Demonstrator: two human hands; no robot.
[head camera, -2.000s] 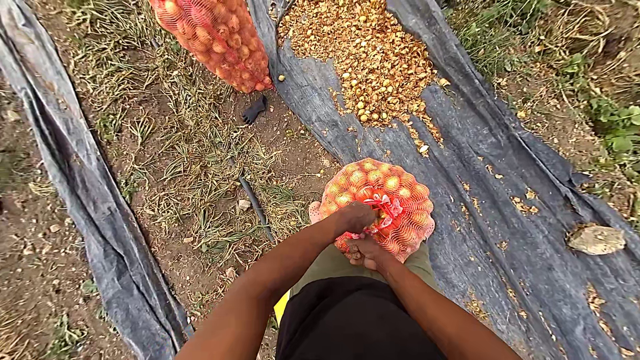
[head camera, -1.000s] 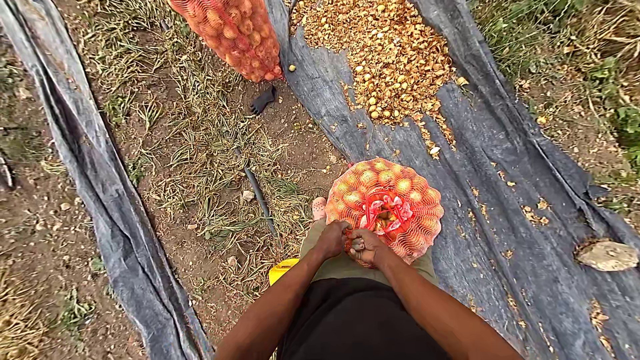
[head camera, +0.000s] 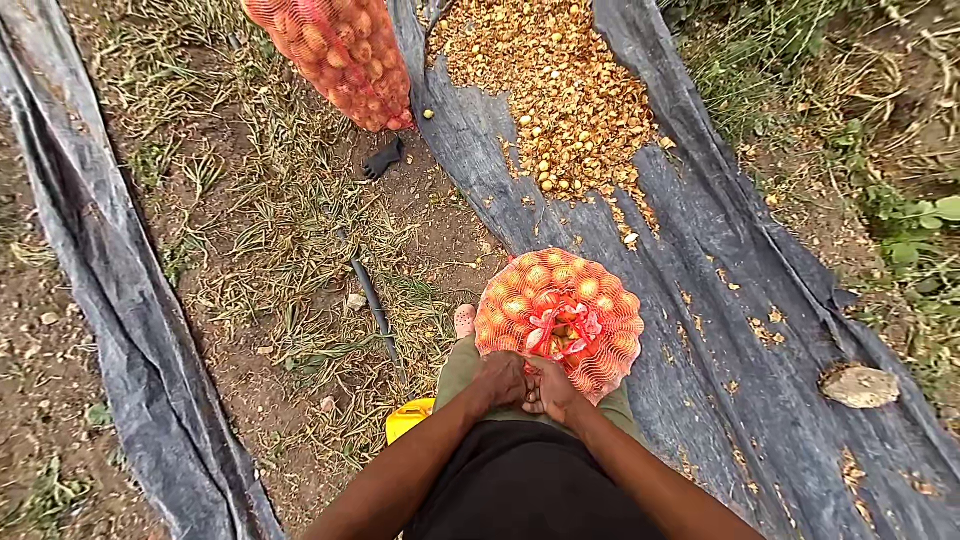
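Note:
A red mesh sack of onions (head camera: 506, 304) stands against my legs, its gathered red and white mouth on top facing up. At the near edge of that mouth, my left hand (head camera: 504, 379) and my right hand (head camera: 551, 386) come together with curled fingers. They touch or nearly touch each other and the sack's mesh. Whether the fingers pinch the mesh or a tie between them is too small to tell. Part of the sack's near side is hidden by my hands.
Another full mesh sack of onions (head camera: 352, 60) stands at the upper left, beside a dark glove (head camera: 383, 157). Onion skins and small onions (head camera: 577, 112) lie on a grey tarp (head camera: 675, 300). A stone (head camera: 860, 385) rests at right; a black hose (head camera: 371, 300) and yellow container (head camera: 409, 418) are at left.
Two seconds ago my hands were over the sack's gathered mouth; they have moved down to its near edge. The mouth now shows uncovered.

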